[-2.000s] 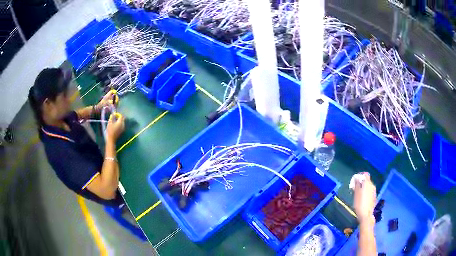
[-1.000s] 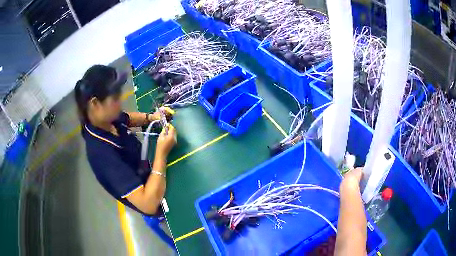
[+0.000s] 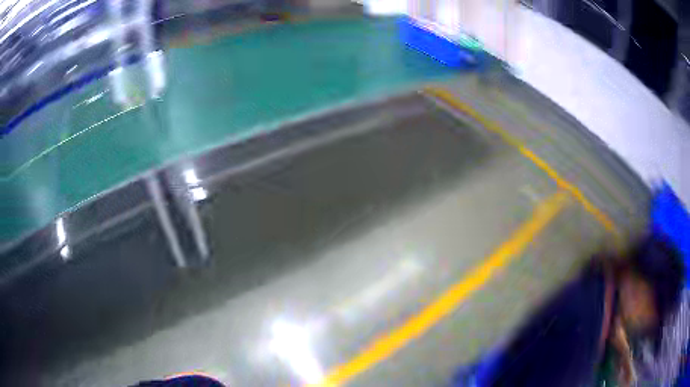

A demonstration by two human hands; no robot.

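Observation:
Neither of my hands is in view. The whole view is blurred by motion. A long green-topped bench crosses the upper left. Its edge runs up from the left side towards the upper middle. A blue bin stands at the bench's far right end. No cables or connectors can be made out.
Grey floor with a yellow line lies in front of the bench. A person in dark clothing is at the lower right, with a blue object beyond. A dark rounded shape is cut off by the bottom edge.
The view has swung away from the bins and cables. The bare hand and forearm seen before have left the picture. The person has shifted from the left side to the lower right.

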